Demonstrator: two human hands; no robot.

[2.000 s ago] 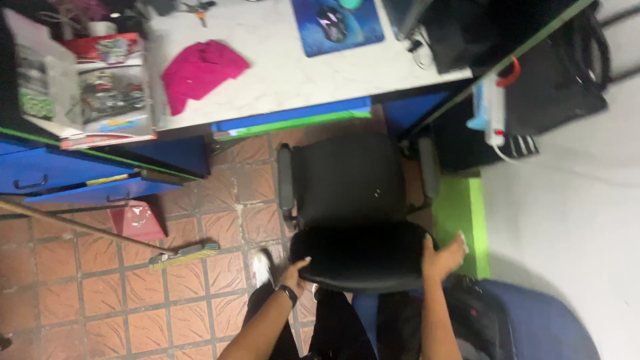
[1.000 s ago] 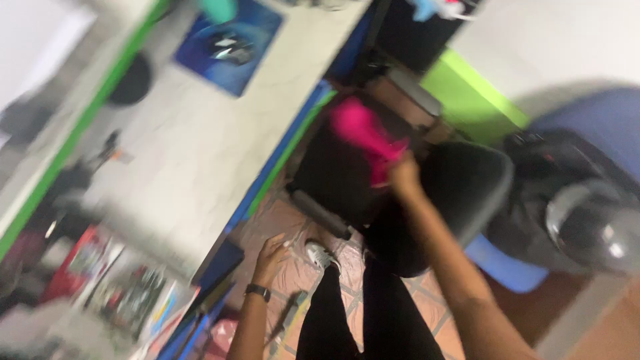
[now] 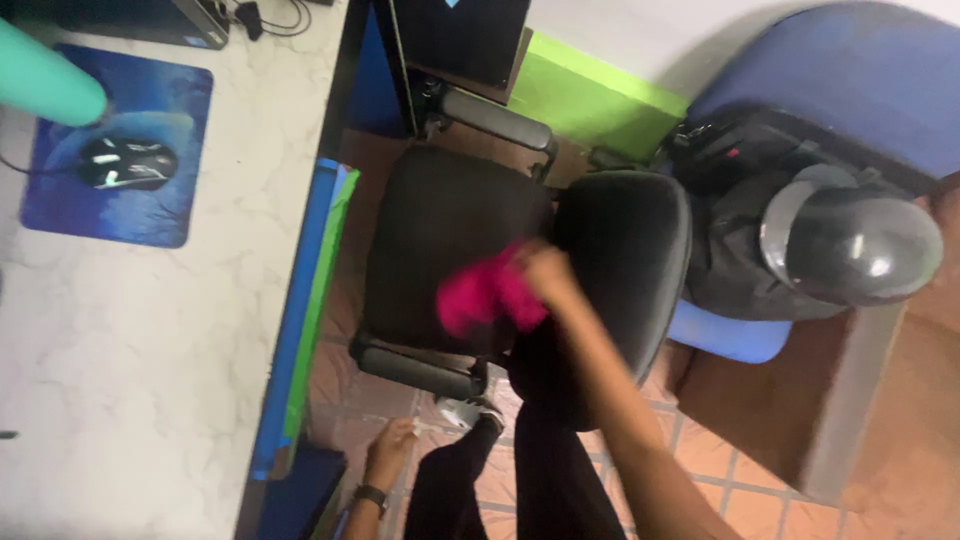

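Observation:
My right hand (image 3: 544, 274) grips a bright pink cloth (image 3: 487, 296), blurred by motion, over the seat of a black office chair (image 3: 450, 217). Whether the cloth touches the seat cannot be told. The padded backrest (image 3: 634, 255) is just right of that hand, and my forearm crosses in front of it. My left hand (image 3: 391, 450), with a dark band on the wrist, hangs low above the tiled floor, near the chair's lower armrest (image 3: 420, 373). It holds nothing that shows, and its fingers look loosely bent.
A marble-patterned desk (image 3: 225, 322) fills the left, with a computer mouse (image 3: 127, 163) on a blue mouse pad (image 3: 161, 214) and a turquoise object (image 3: 56, 82). Right of the chair, a blue chair (image 3: 832, 60) bears a black bag (image 3: 727, 247) and a helmet (image 3: 862, 244). My shoe (image 3: 466, 411) stands on tiles.
The pink cloth, on the desk two seconds ago, is now in my right hand over the chair. Both hands have left the backrest, where they were at first. The view has turned.

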